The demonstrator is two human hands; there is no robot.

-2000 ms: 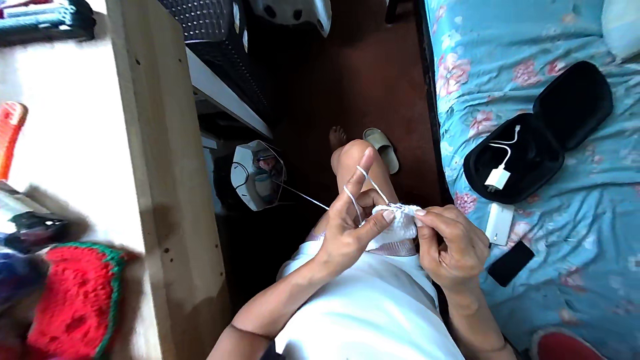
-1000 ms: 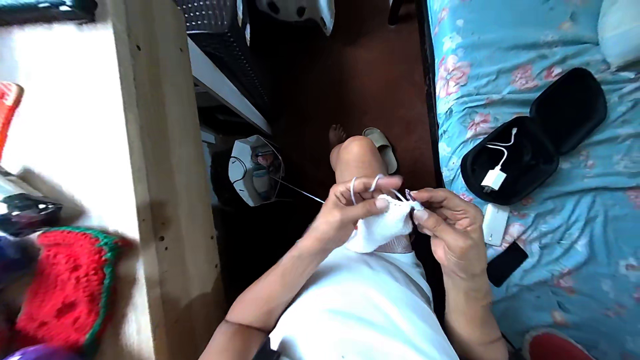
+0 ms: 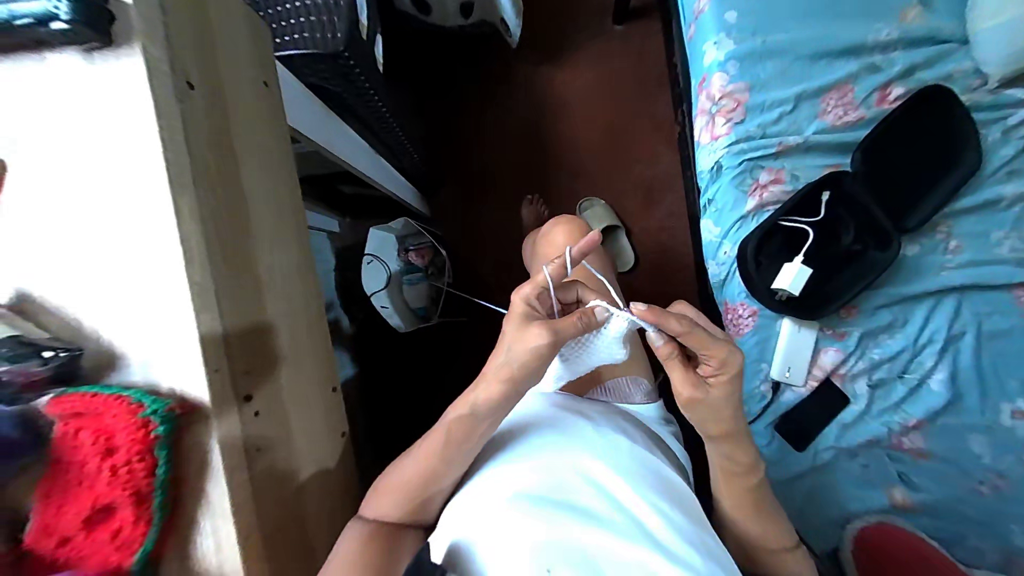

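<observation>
My left hand (image 3: 544,324) pinches the edge of a white crocheted piece (image 3: 596,348) between thumb and finger, above my lap. White yarn (image 3: 478,302) loops around its raised index finger and runs down left to a pale bag (image 3: 404,276) beside the shelf. At the right end of the piece, my right hand (image 3: 696,352) holds a thin crochet hook (image 3: 642,322), mostly hidden by the fingers. The hook's tip meets the stitches at the top edge, where the yarn comes down from the left index finger.
On the wooden table (image 3: 264,336) at left lies a red and green crocheted piece (image 3: 100,480). The flowered bed (image 3: 752,264) at right holds an open black case (image 3: 816,248) with a white charger, a white power bank (image 3: 794,352) and a black phone (image 3: 812,414). A slipper (image 3: 606,234) rests on the floor.
My left index finger, lying lower and flatter one second ago, is raised again with the yarn stretched from it. Both hands stay close together at the white piece.
</observation>
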